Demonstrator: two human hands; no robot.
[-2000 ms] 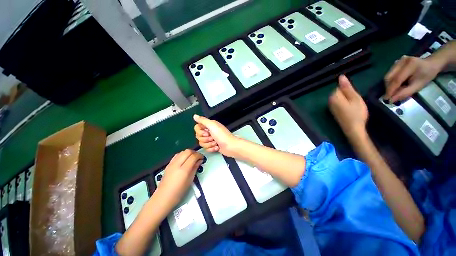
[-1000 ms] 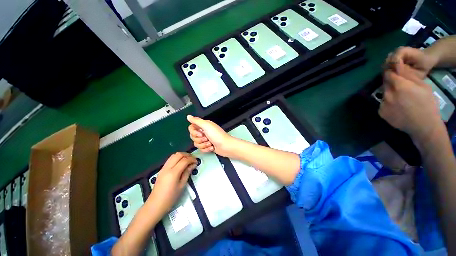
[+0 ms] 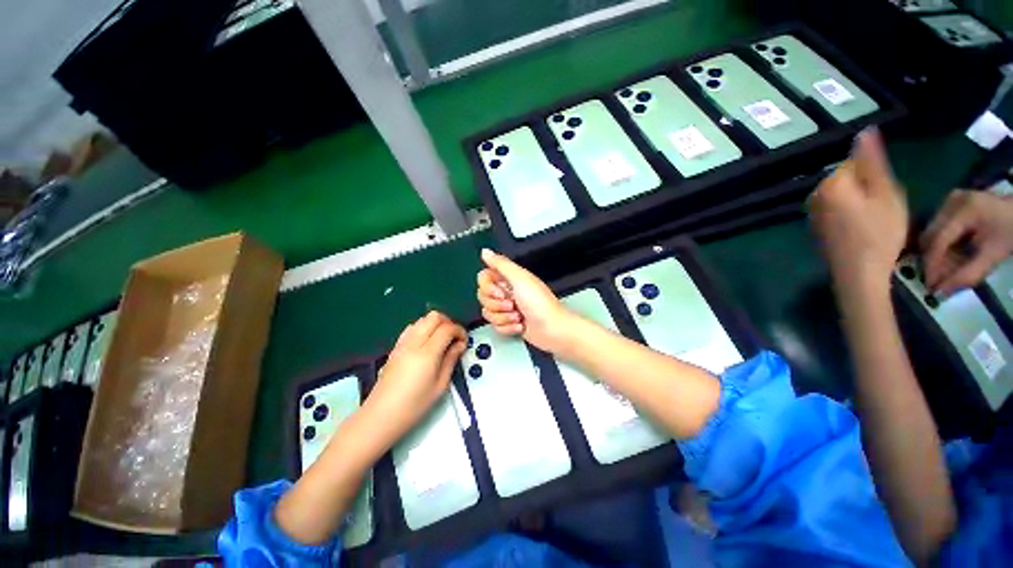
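Pale green phone back covers (image 3: 513, 427) lie in the slots of a black foam tray (image 3: 505, 511) nearest me, with dark lens spots at their upper ends. My left hand (image 3: 424, 361) is over the top of the second cover from the left, fingers bent and bunched beside the third cover's lenses. Its fingertips are partly hidden, and I cannot tell if they hold anything. My right hand (image 3: 517, 300) is curled with the thumb up, above the third and fourth covers. Anything inside it is too small to see.
An open carton (image 3: 232, 383) with clear plastic scraps (image 3: 150, 444) stands at left. A second tray stack (image 3: 667, 183) with green covers lies beyond my hands. A metal post (image 3: 389, 111) rises behind. At right, another person's hands (image 3: 861, 216) are over more covers.
The whole view has shifted, with the scene lower and further right. My hands keep nearly the same pose over the tray. The neighbour's hands, together a second ago, are apart.
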